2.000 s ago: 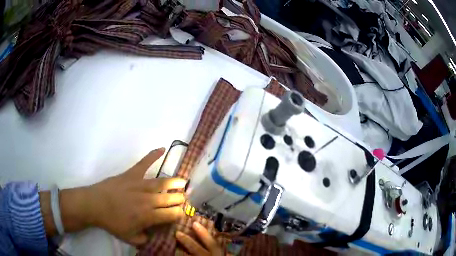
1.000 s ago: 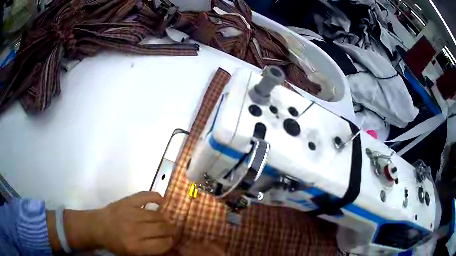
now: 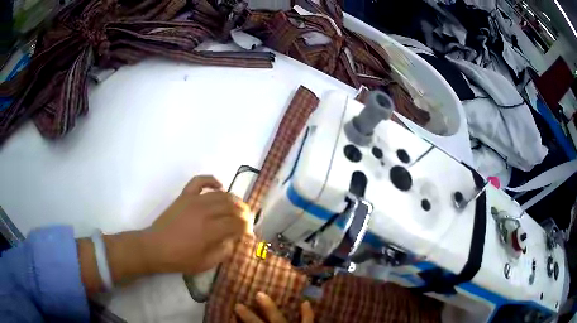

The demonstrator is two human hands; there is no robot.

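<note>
The reddish-brown checked garment panel (image 3: 266, 277) lies under the sewing machine head (image 3: 379, 183), with a narrow strip of it running up along the machine's left side. A small yellow piece (image 3: 261, 250) shows by the needle area. My left hand (image 3: 196, 227) is at the panel's left edge, beside the needle area, its fingers bent onto the cloth and their tips partly hidden. My right hand (image 3: 272, 310) is cut off by the bottom edge; only some fingers show, spread flat on the panel.
Bundled brown striped strips (image 3: 69, 57) lie at the table's far edge. The white table (image 3: 145, 132) has a slide plate (image 3: 202, 281) left of the panel. White and dark cloth (image 3: 506, 120) is heaped at the upper right. A thread spool holder stands on the head.
My left hand has moved up and right along the cloth, closer to the needle area. The fingers of my right hand now show more clearly on the panel. The camera view has shifted slightly.
</note>
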